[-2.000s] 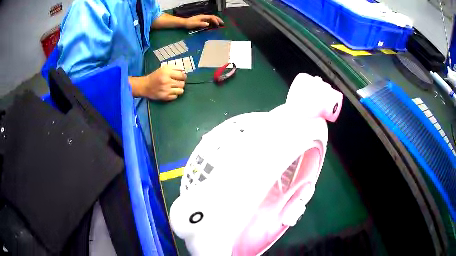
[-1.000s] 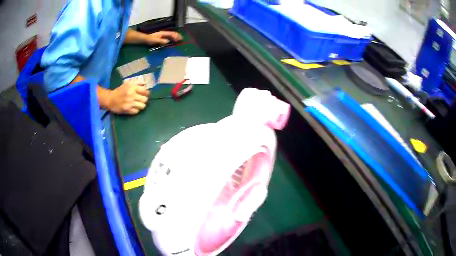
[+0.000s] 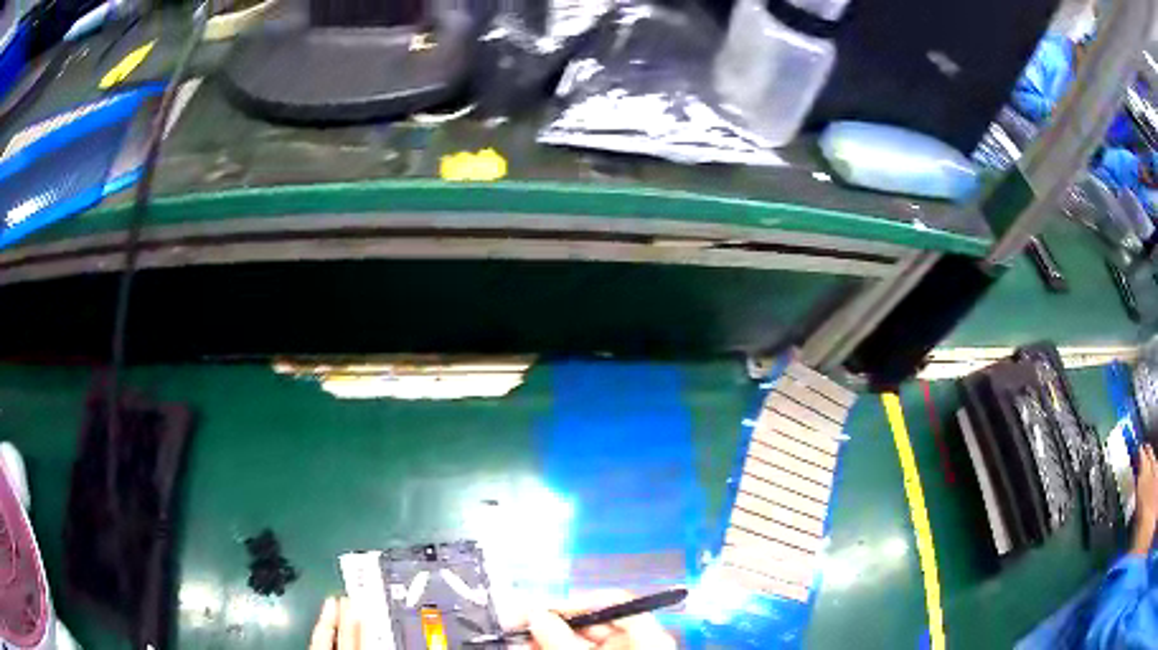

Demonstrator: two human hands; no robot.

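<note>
A dark grey phone housing [image 3: 439, 587] with white slanted marks and a yellow-orange strip lies at the bottom edge, with a pale border at its left. My left hand [image 3: 326, 625] shows only as fingertips at the housing's left side, cut off by the frame. My right hand [image 3: 597, 627], also cut off, holds a slim black pen-like tool [image 3: 629, 608]; its thin tip is over the housing. Right of centre lies a column of tan strips [image 3: 790, 476] on blue-edged backing.
Blue film [image 3: 620, 444] lies mid-bench. A clump of small black parts [image 3: 268, 563] is left of the housing, a dark pad [image 3: 127, 508] farther left. Stacked black trays [image 3: 1026, 444] stand beyond yellow tape [image 3: 917, 508]. The shelf holds a silvery bag [image 3: 654, 89] and bottle [image 3: 775, 70].
The view has swung right and down to the bench under the shelf. The fan has moved to the left edge. My hands, the housing and the black tool have come into view.
</note>
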